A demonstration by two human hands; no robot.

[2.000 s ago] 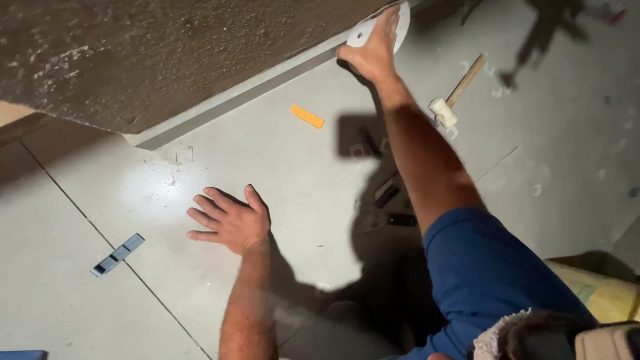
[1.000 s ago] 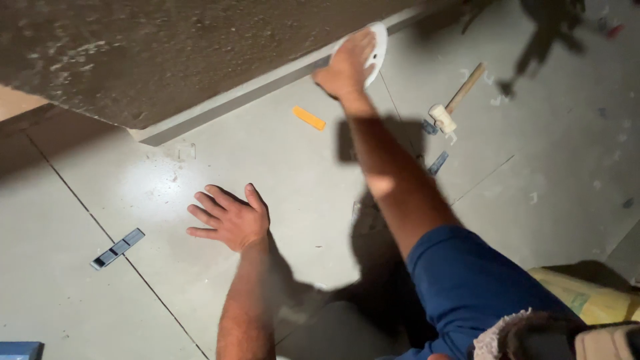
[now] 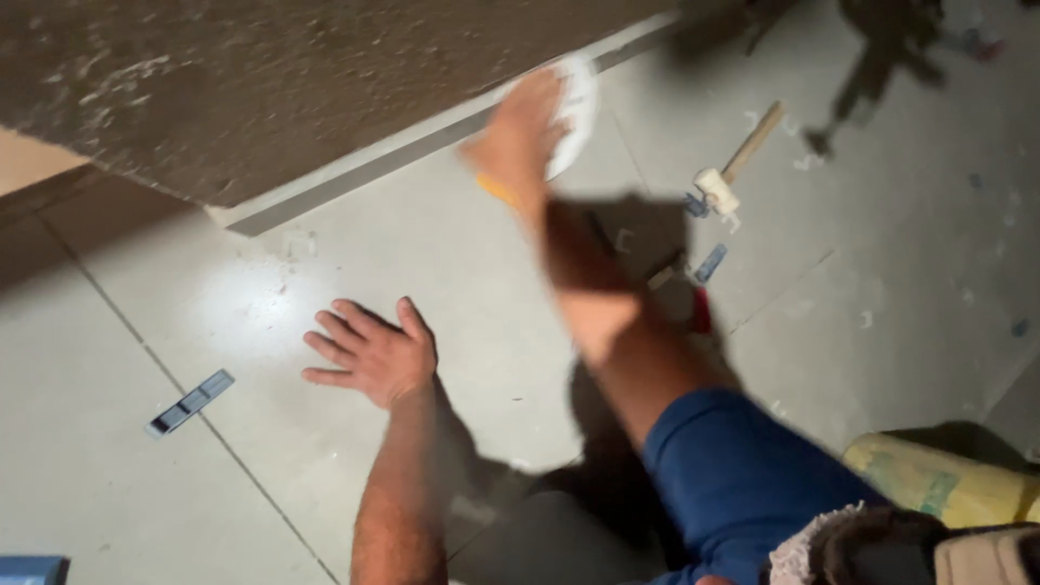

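Observation:
My left hand (image 3: 374,349) lies palm down with its fingers spread on the grey floor tile (image 3: 496,325), holding nothing. My right hand (image 3: 520,138), blurred, is at a round white disc-like object (image 3: 575,114) beside the skirting strip (image 3: 366,166) at the foot of the brown rough wall (image 3: 284,73). The fingers hide part of the disc, so its kind cannot be told. An orange-yellow piece (image 3: 497,191) shows partly behind my right wrist. A blue-grey plastic piece (image 3: 191,404) lies across a tile joint left of my left hand.
A white-headed mallet (image 3: 717,192) with a wooden handle lies to the right. Near it are a blue wedge (image 3: 711,263), a red item (image 3: 700,310) and small clips. A yellow bag or container (image 3: 942,479) is at lower right, and a blue object (image 3: 32,569) at lower left.
My right hand and the white disc have moved left and down along the skirting strip, and my wrist now partly covers the orange-yellow piece. My left hand has stayed in place.

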